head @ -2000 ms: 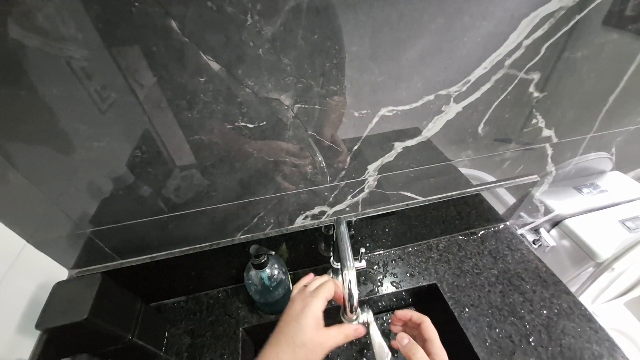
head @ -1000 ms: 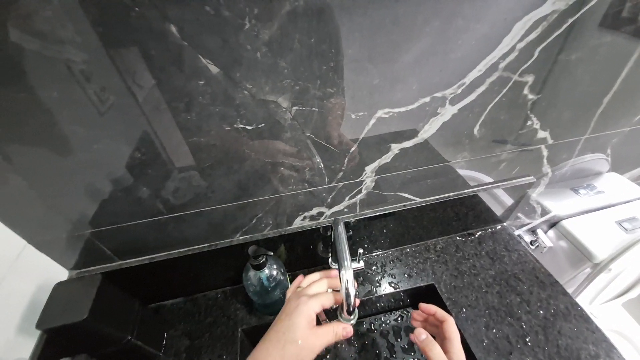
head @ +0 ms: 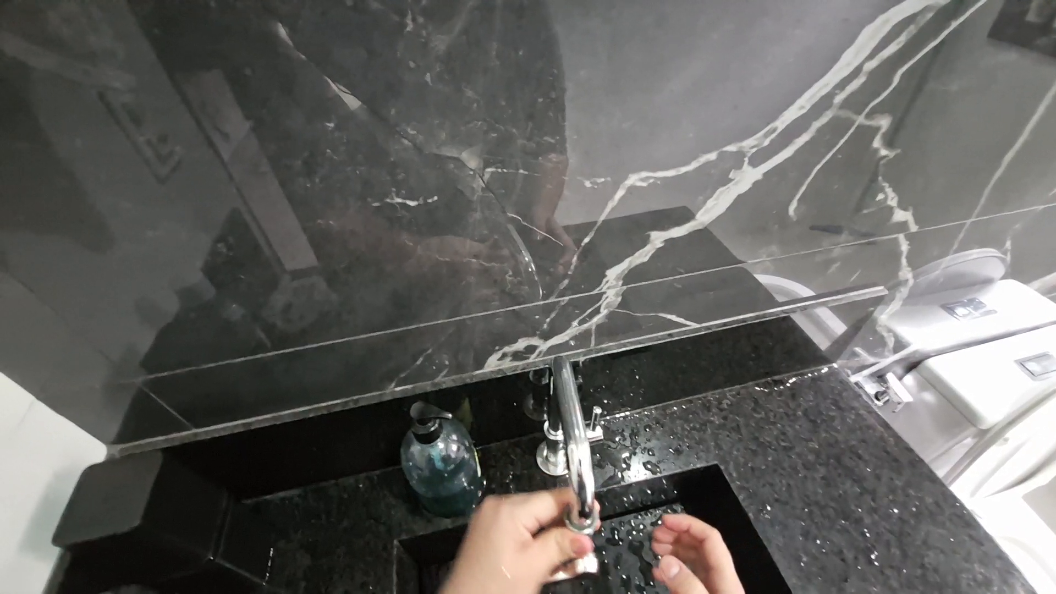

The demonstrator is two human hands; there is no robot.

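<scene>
My left hand [head: 520, 540] is at the outlet end of a tall chrome faucet [head: 573, 421], its thumb and fingers around the tip. A shiny metal piece [head: 584, 565] shows just under the spout beside my left thumb; whether it is water or metal is hard to tell. My right hand [head: 695, 554] is over the black sink basin [head: 747, 528], right of the spout, fingers curled and apart, touching nothing visible. The faucet's small lever [head: 595, 422] is at its right side. Left of the faucet stands a clear soap dispenser bottle [head: 441, 466] with blue-green liquid and a black pump.
Water drops lie on the black speckled stone countertop [head: 866, 470]. A black box-shaped container [head: 136, 503] is at the left. Behind the faucet rises a glossy dark marbled wall [head: 396, 247] with reflections. A white toilet [head: 994, 379] stands to the right, past the counter edge.
The stream under the spout two seconds ago was not visible one second ago; a shiny shape shows there now. My left hand stays at the spout tip. My right hand remains over the basin.
</scene>
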